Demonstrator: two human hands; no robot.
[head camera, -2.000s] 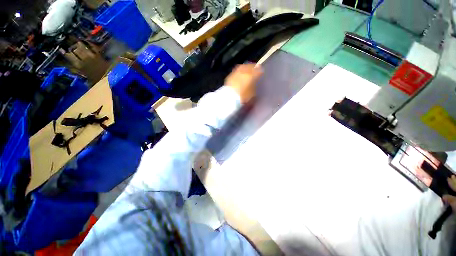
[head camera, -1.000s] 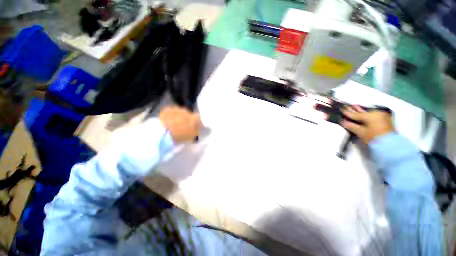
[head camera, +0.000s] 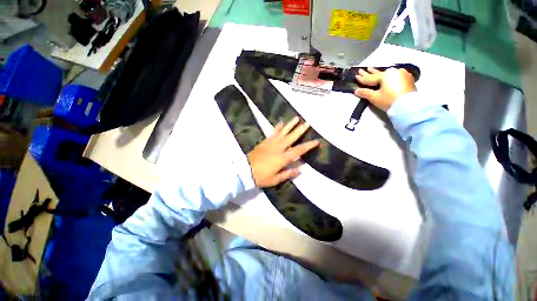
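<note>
Two camouflage shoulder straps lie on the white work sheet (head camera: 377, 229), the nearer one (head camera: 303, 214) and the middle one (head camera: 341, 164). My left hand (head camera: 275, 156) lies across both, fingers spread. Another camouflage strap piece (head camera: 275, 66) runs under the presser clamp (head camera: 313, 75); its left end meets the middle strap's upper end. Whether they are joined I cannot tell. My right hand (head camera: 385, 87) holds the strap part right of the clamp, fingers on top, thumb at its near edge. A short black webbing strap (head camera: 358, 110) hangs towards me, with a small buckle at its end.
The machine head (head camera: 353, 29) stands over the clamp. A long black pile (head camera: 150, 67) lies along the left table edge, with blue bins (head camera: 76, 103) beyond. Cardboard (head camera: 26, 191) with black webbing pieces is at far left. A black coiled strap (head camera: 511, 157) lies at right.
My left hand has moved from the black pile at the left onto the sheet, where two camouflage straps now lie. My right hand remains by the clamp. The view has turned right.
</note>
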